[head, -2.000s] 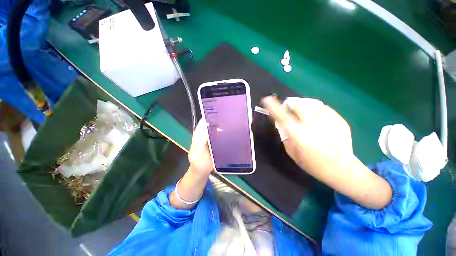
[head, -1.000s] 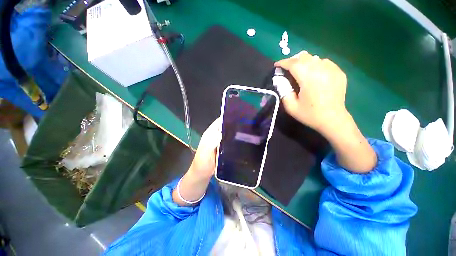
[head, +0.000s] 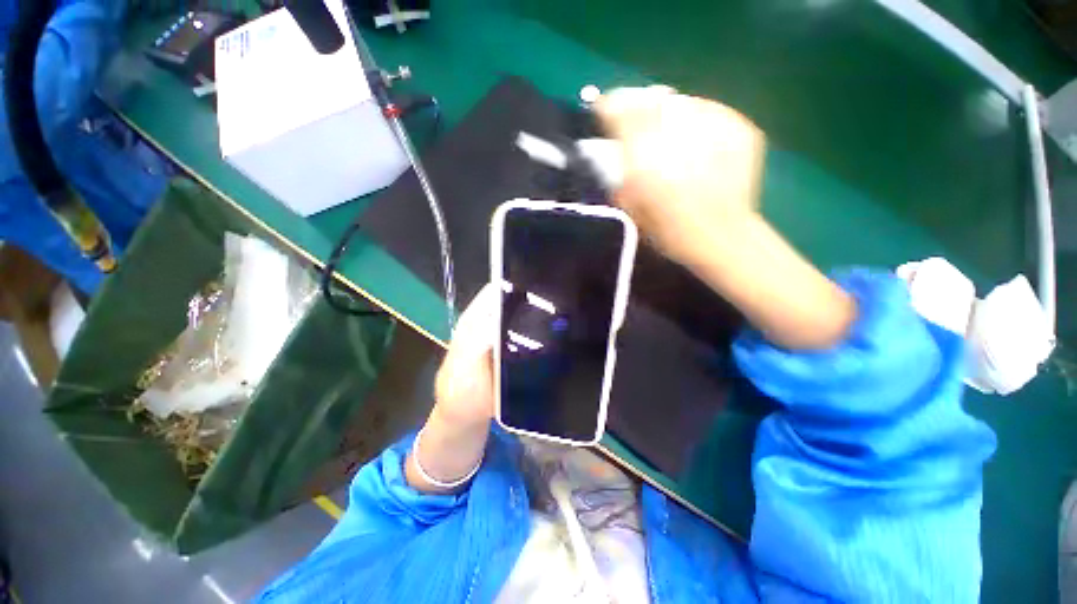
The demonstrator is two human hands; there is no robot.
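Observation:
My left hand (head: 465,363) holds a white-edged smartphone (head: 560,325) upright over the front edge of the black work mat (head: 673,407). Its screen is dark with a few small bright marks. My right hand (head: 679,165) is blurred, beyond the phone at the mat's far side, with white covers on its fingertips. It grips a dark module (head: 567,165), mostly hidden by the fingers and blurred. A short pale tab (head: 541,149) sticks out at the module's left side.
A white box-shaped device (head: 309,130) with a flexible metal tube (head: 433,207) stands at the left. A green-lined bin (head: 254,454) holds clear plastic below left. Two stacks of white pads (head: 1010,336) lie at the right. A small white piece (head: 589,93) lies beyond the mat.
My right hand has moved left and away from me with the dark module. The phone has shifted slightly left since one second ago, and its screen has gone from purple-pink to dark.

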